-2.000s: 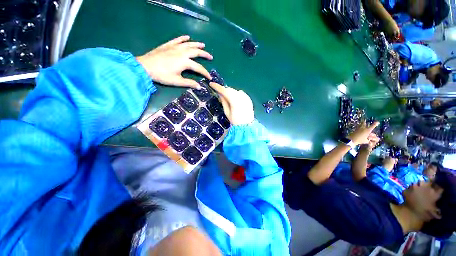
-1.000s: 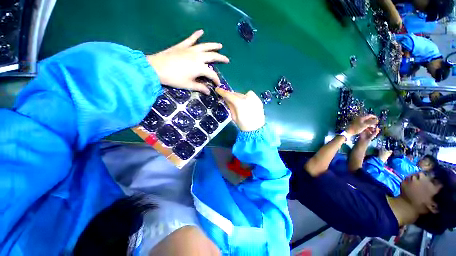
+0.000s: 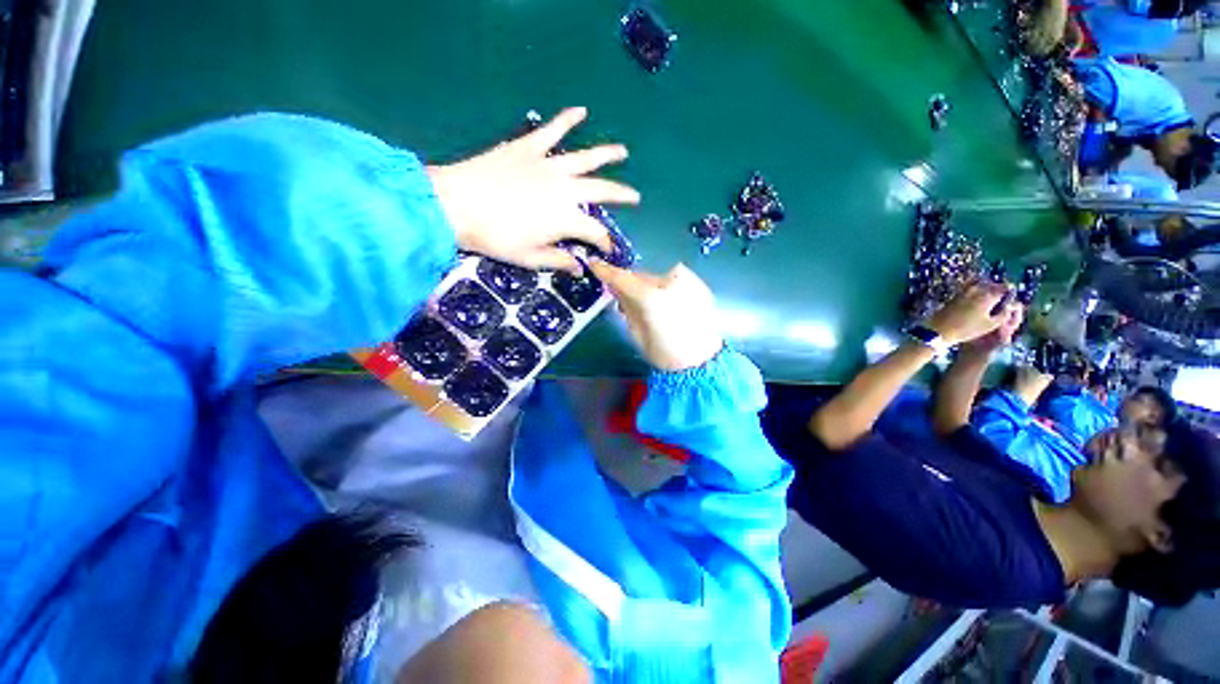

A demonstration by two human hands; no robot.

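Note:
A pocket tray [image 3: 472,307] with black, round-centred parts in its pockets lies tilted at the bench's near edge. A pale backing with an orange-red strip shows along its near-left end. My left hand [image 3: 515,203] lies palm down over the tray's far part, fingers spread, covering some pockets. My right hand [image 3: 673,318] is at the tray's right side, its fingertips touching the far-right corner area close to my left thumb. Whether the right fingers grip anything is hidden. A dark part [image 3: 602,234] shows partly beyond my left fingers.
A small loose parts pile [image 3: 757,211] lies right of my hands. A single dark part [image 3: 648,39] lies on the far side of the green mat [image 3: 442,60]. A neighbour [image 3: 923,501] works at a larger parts heap [image 3: 943,267] at right. A tray stack's edge [image 3: 47,100] shows at far left.
The view has shifted, so bench items sit higher and the long silver tool has left the picture. My left hand now covers more of the tray; my right hand stays at its right side.

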